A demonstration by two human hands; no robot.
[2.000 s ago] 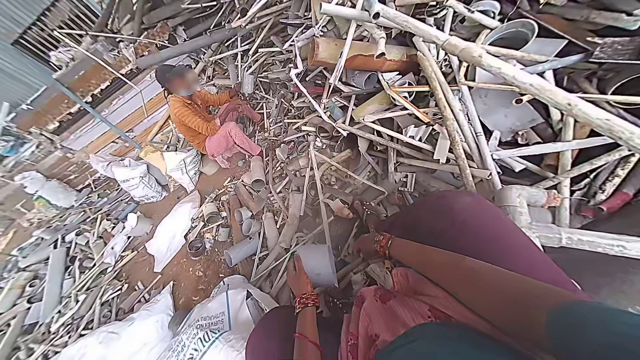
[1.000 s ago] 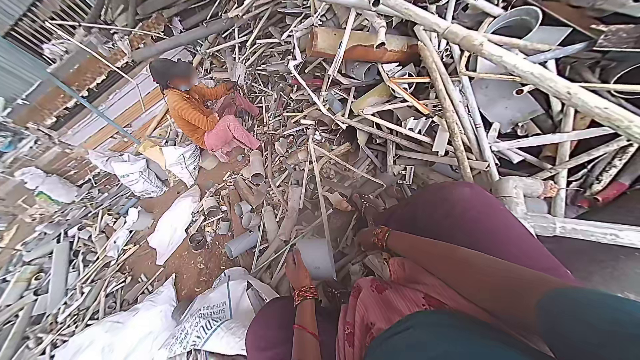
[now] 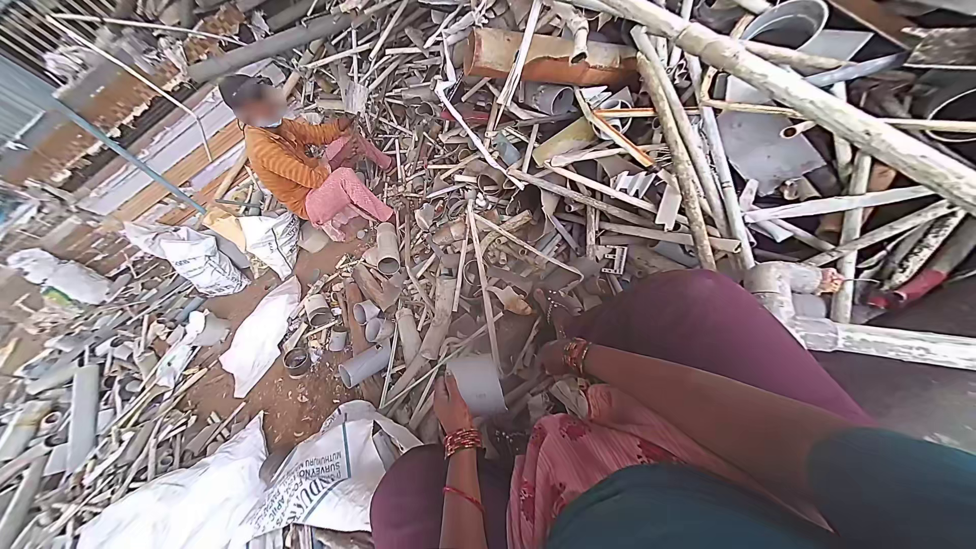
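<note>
My left hand, with bangles at its wrist, grips the near left side of a short wide piece of grey plastic pipe. To the right of that pipe piece, my right hand is low beside my knee; its fingers are dark and blurred, and whether they hold anything cannot be made out. Scrap pipes and thin strips lie just beyond both hands. A grey pipe offcut rests on the ground to the left of the held piece.
Another person sits at the upper left among the scrap. White woven sacks lie at the lower left, and a white sheet farther up. Long pipes cross the heap at the upper right. A pipe with an elbow fitting is beside my knee.
</note>
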